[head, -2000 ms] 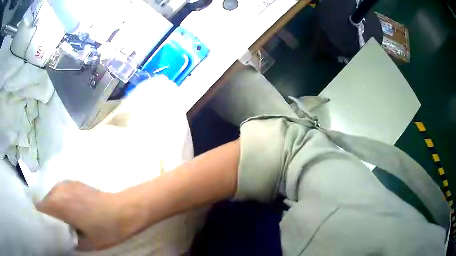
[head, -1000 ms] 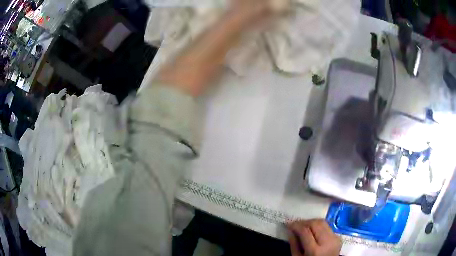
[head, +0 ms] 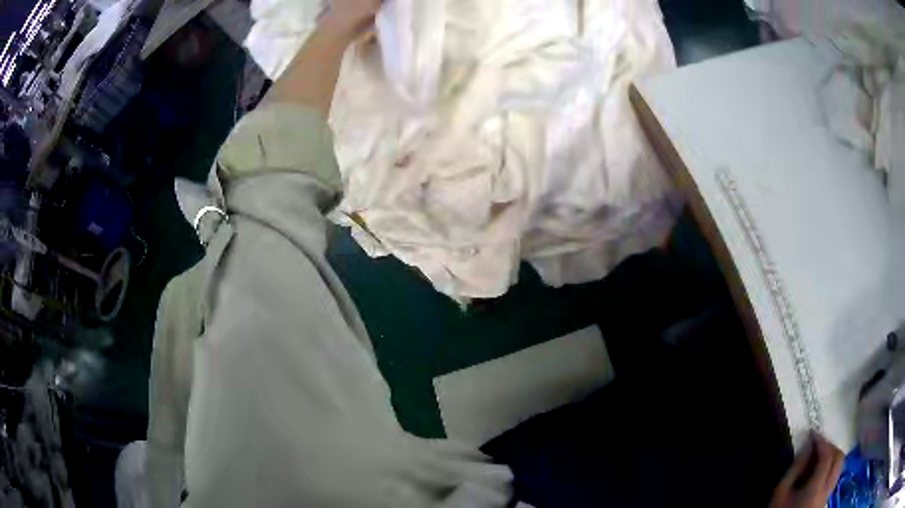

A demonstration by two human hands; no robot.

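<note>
A large heap of cream-white garment pieces (head: 476,169) fills the upper middle, left of the table and above the green floor. My left hand (head: 355,12) reaches to the heap's upper left. It is cut off by the top edge, and its grip on the cloth cannot be made out. A blurred white strip of cloth lies beside it. My right hand (head: 814,478) is at the table's front edge, low at the right, partly cut off by the bottom edge. No cloth shows in it.
The white sewing table (head: 843,228) has a brown edge and a measuring tape (head: 769,268). Loose white cloth (head: 868,109) lies at its far right. Part of a blue tray (head: 855,481) shows beside my right hand. A pale flat sheet (head: 526,382) lies below the heap.
The view has swung left from the machine to the garment heap. My left hand has moved from the cloth on the table to the heap. My right hand remains by the table edge.
</note>
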